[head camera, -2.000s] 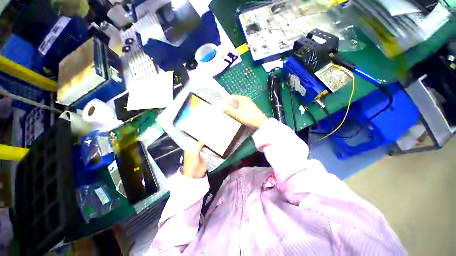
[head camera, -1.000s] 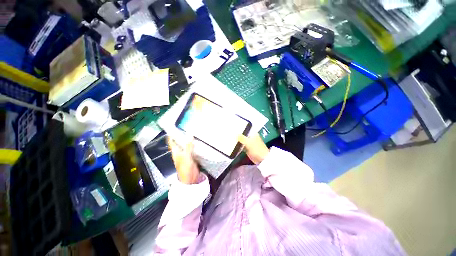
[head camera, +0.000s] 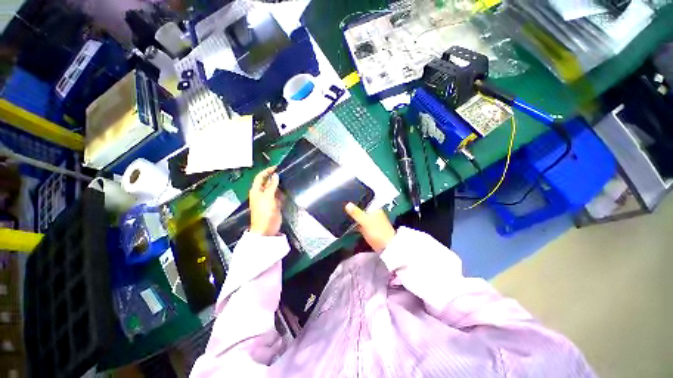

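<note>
A tablet (head camera: 325,186) lies tilted across the middle, its glossy screen dark with a bright band of glare. My left hand (head camera: 265,203) is at its left edge, fingers bent against the rim. My right hand (head camera: 371,225) holds its lower right corner, thumb on the glass and the other fingers mostly hidden. A whitish textured sheet (head camera: 313,238) shows under and around the tablet.
A black corded handheld tool (head camera: 404,159) lies right of the tablet. Beyond it are a blue device (head camera: 441,122) and a blue-handled soldering iron (head camera: 533,111). A black moulded tray (head camera: 66,284) stands at left, near a dark glossy slab (head camera: 198,264).
The tablet's screen has gone from bright white to dark. My left hand has moved up along the tablet's left edge. My right hand stays at the lower right corner.
</note>
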